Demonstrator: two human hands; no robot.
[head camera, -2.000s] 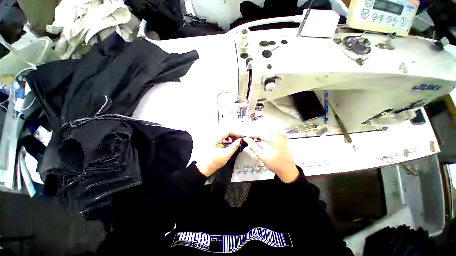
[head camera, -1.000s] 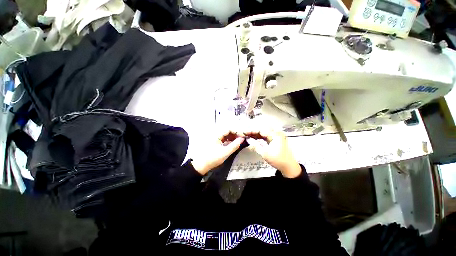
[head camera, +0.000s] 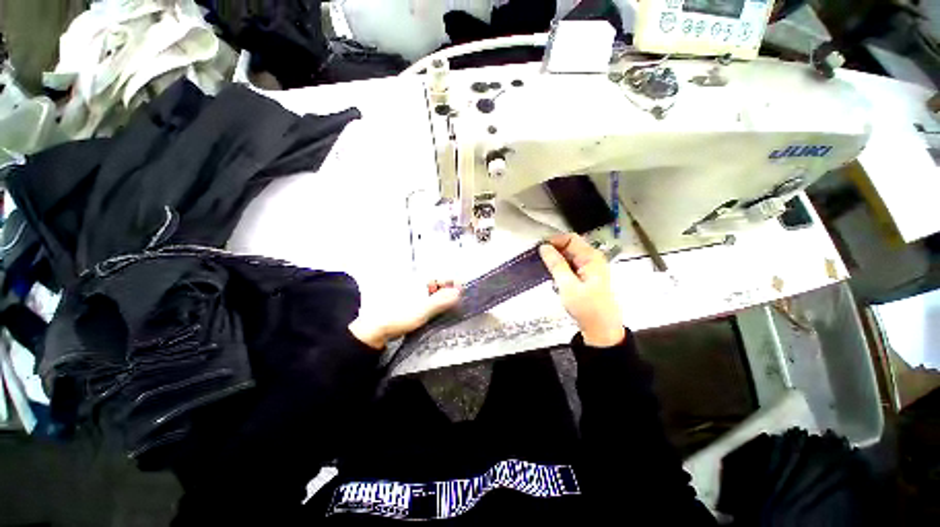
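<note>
A narrow dark waistband or fly strip (head camera: 503, 283) is stretched between my two hands, over the front of the white sewing table (head camera: 660, 299). My right hand (head camera: 582, 283) pinches its right end between thumb and fingers. My left hand (head camera: 407, 312) holds it further left, and its tail runs down towards my lap. The strip is in front of the needle area (head camera: 464, 224) of the industrial lockstitch machine (head camera: 680, 129), apart from it. My left fingers are partly blurred.
A tied bundle of dark cut pieces (head camera: 155, 350) and loose dark cloth (head camera: 186, 165) cover the table's left side. A phone (head camera: 579, 203), a blue pen (head camera: 615, 206) and a thin pointed tool (head camera: 646, 245) lie under the machine arm. A control panel (head camera: 706, 23) stands above the head.
My hands have moved apart, the right one going right and up, and the strip now shows drawn out between them. The camera view has shifted, so the machine sits further left.
</note>
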